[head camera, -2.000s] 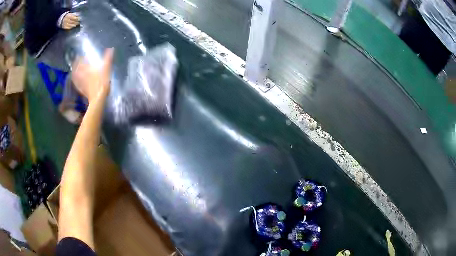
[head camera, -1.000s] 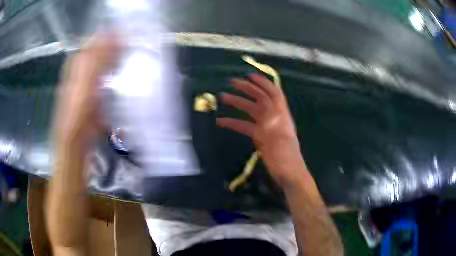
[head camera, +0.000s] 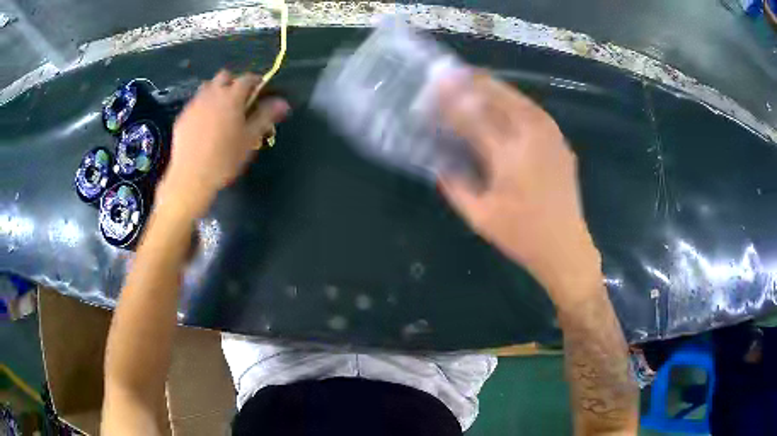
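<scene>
My right hand (head camera: 520, 162) grips a crinkly clear plastic bag (head camera: 383, 94), blurred, above the dark green bench sheet (head camera: 341, 247). What is in the bag cannot be told. My left hand (head camera: 217, 128) is at the left with its fingers bent at a yellow tie strip (head camera: 279, 55). The strip runs from between its thumb and fingers up to the top edge, and a small yellow piece shows under the thumb. Four black housings with blue ring-shaped circuit boards (head camera: 136, 147) stand grouped left of my left hand.
A pale, chipped conveyor rail (head camera: 511, 36) curves along the bench's far side. An open brown carton (head camera: 200, 375) is below the bench at the lower left. A bright blue stool (head camera: 682, 387) is at the lower right, beside dark clothing. Pale spots mark the sheet near the front edge.
The white blurred bag at my left hand is gone from there; a clear bag is in my right hand. My left hand has moved to the yellow strip. The view has shifted, showing the four housings.
</scene>
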